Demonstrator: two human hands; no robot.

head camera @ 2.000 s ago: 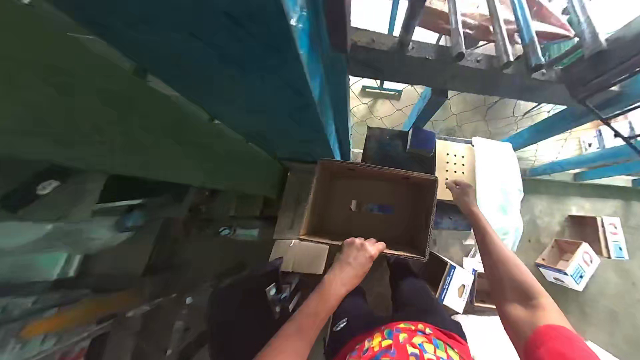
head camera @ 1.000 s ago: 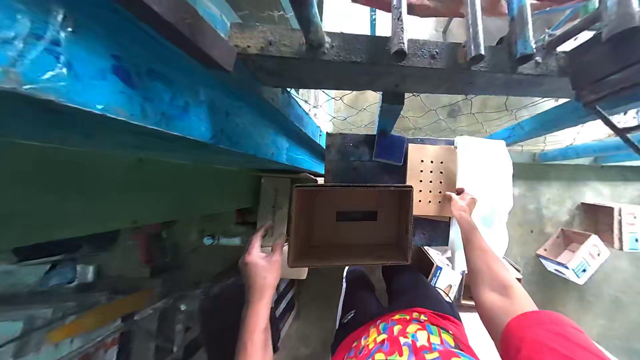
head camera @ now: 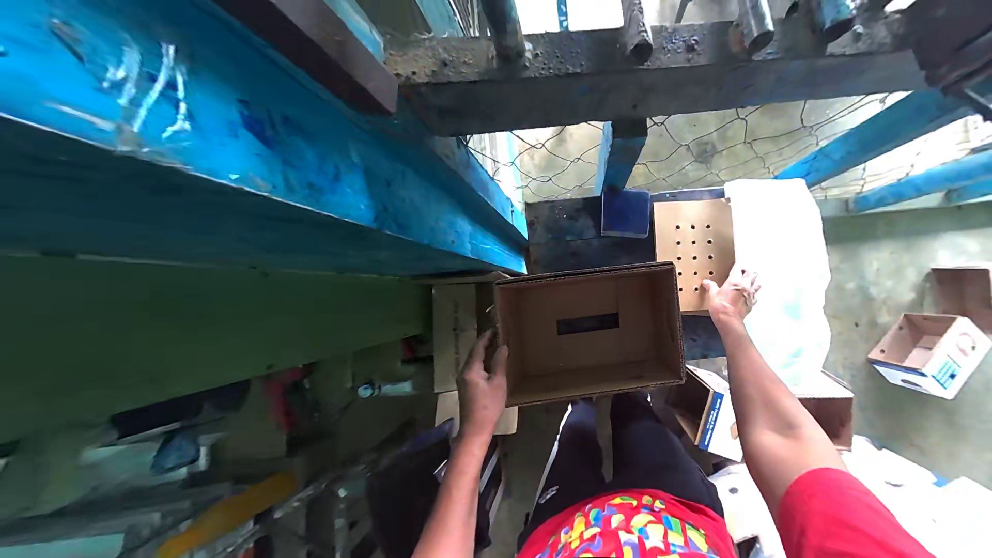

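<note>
An open-topped cardboard box [head camera: 589, 364] with a slot in its bottom stands in front of me. My left hand [head camera: 482, 384] is at its left wall, fingers apart; whether it presses on the wall is unclear. Right of the box, a tan cardboard sheet with rows of punched holes [head camera: 694, 252] lies on a dark tabletop [head camera: 562, 232]. My right hand [head camera: 732, 294] rests at that sheet's lower right edge, fingers spread, beside a white plastic sack [head camera: 779, 287]. A small dark blue block [head camera: 625, 213] is left of the sheet.
Blue beams [head camera: 310, 170] run along the left, and a dark metal bar [head camera: 659, 85] crosses overhead. Flattened cardboard [head camera: 455, 333] lies left of the box. Open cartons stand on the floor at right [head camera: 930, 353] and near my legs [head camera: 709, 411]. Wire mesh is behind the table.
My left hand has gone from the box's near edge to its left side. My right hand has slid off the holed sheet's face to its lower edge. The view has shifted.
</note>
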